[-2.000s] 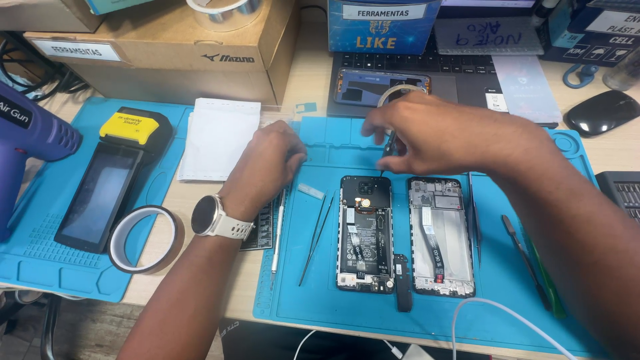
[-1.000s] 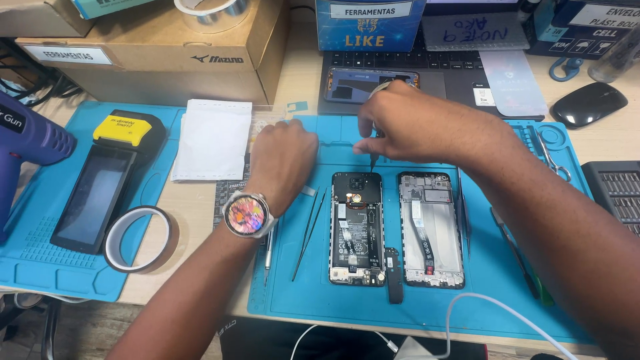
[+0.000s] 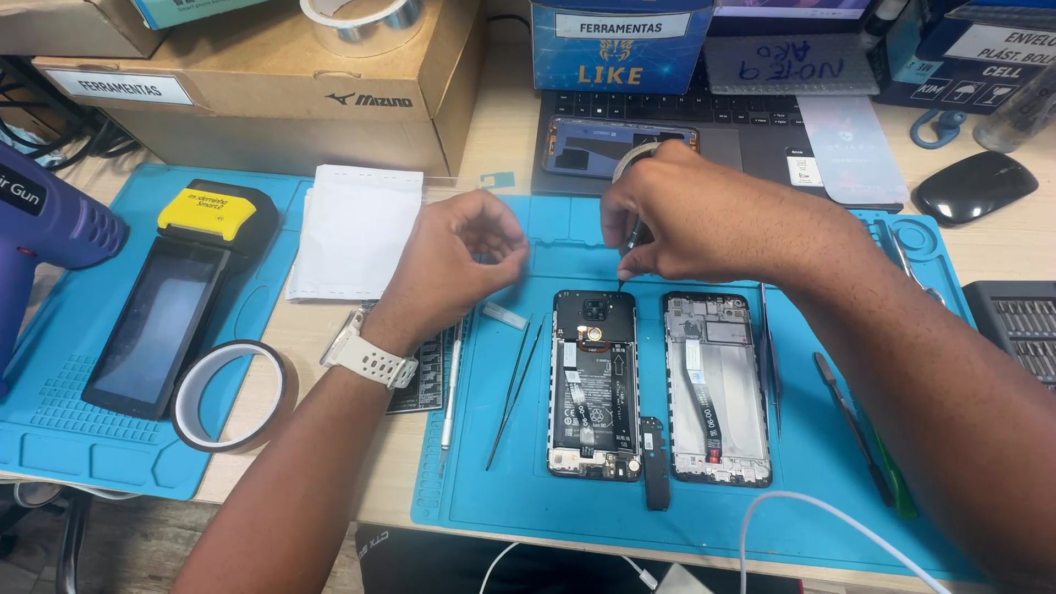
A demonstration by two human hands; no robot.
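Observation:
My right hand (image 3: 660, 219) grips a small screwdriver (image 3: 634, 239), its thin tip pointing down at the top edge of an opened smartphone (image 3: 596, 412) with battery and camera module showing. Whether the tip touches a screw cannot be told. My left hand (image 3: 474, 256) is raised left of the phone, fingers curled, thumb and fingertips near each other; whether anything small is between them is unclear. A bare phone frame (image 3: 722, 396) with a flex cable lies to the right. Between the two rests a small black cover part (image 3: 656, 466). Metal tweezers (image 3: 511, 396) lie left of the opened phone.
Both phones lie on a blue silicone mat (image 3: 528, 511). A pen-like tool (image 3: 452, 388), a spudger (image 3: 854, 429) and a white cable (image 3: 825, 499) lie around them. Farther out are a tape roll (image 3: 183, 404), a card terminal (image 3: 157, 330), a laptop (image 3: 734, 136), a mouse (image 3: 975, 188) and a bit case (image 3: 1019, 322).
My right hand has lowered from above the phones to the opened phone's top edge. My left hand's fingers have turned and opened somewhat from a more closed pose.

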